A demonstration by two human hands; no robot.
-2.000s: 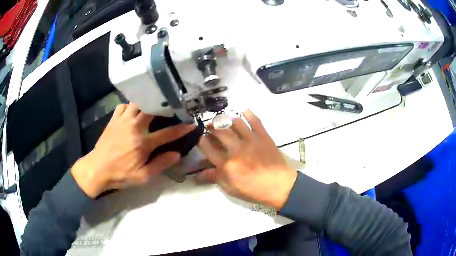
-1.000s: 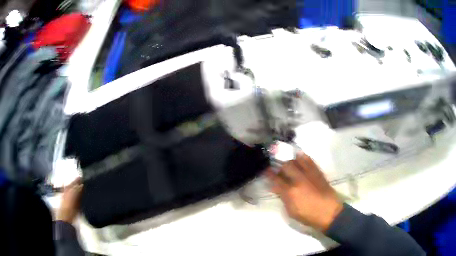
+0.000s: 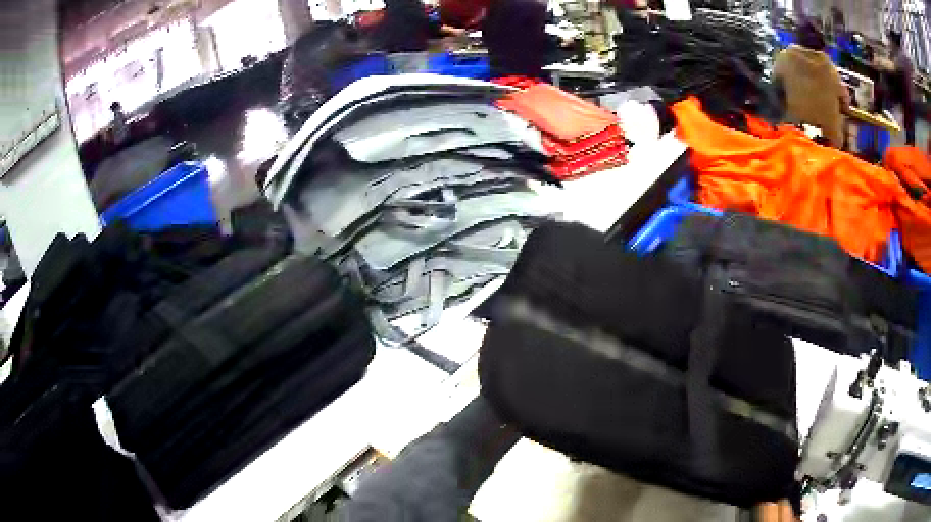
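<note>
The black back panel (image 3: 623, 367) is raised and tilted in front of me, left of the sewing machine (image 3: 868, 428). A camouflage strip (image 3: 602, 347) runs along it, crossed by a plain black band (image 3: 703, 377). My left sleeve (image 3: 413, 479) reaches up to the panel's lower left side, and my left hand is hidden there. Only a few fingers of my right hand (image 3: 778, 512) show, at the panel's lower right corner; the rest is cut off by the bottom edge.
Similar black panels (image 3: 245, 357) are piled at left. Grey pieces with straps (image 3: 429, 194) and folded red pieces (image 3: 572, 127) are stacked behind. Orange fabric (image 3: 786, 184) and a blue bin (image 3: 664, 226) of black pieces lie at right. A person (image 3: 812, 87) is at the back right.
The view has swung left and up, so the machine is now at the right edge. The panel has come off the machine bed and is lifted. My left hand has gone out of sight.
</note>
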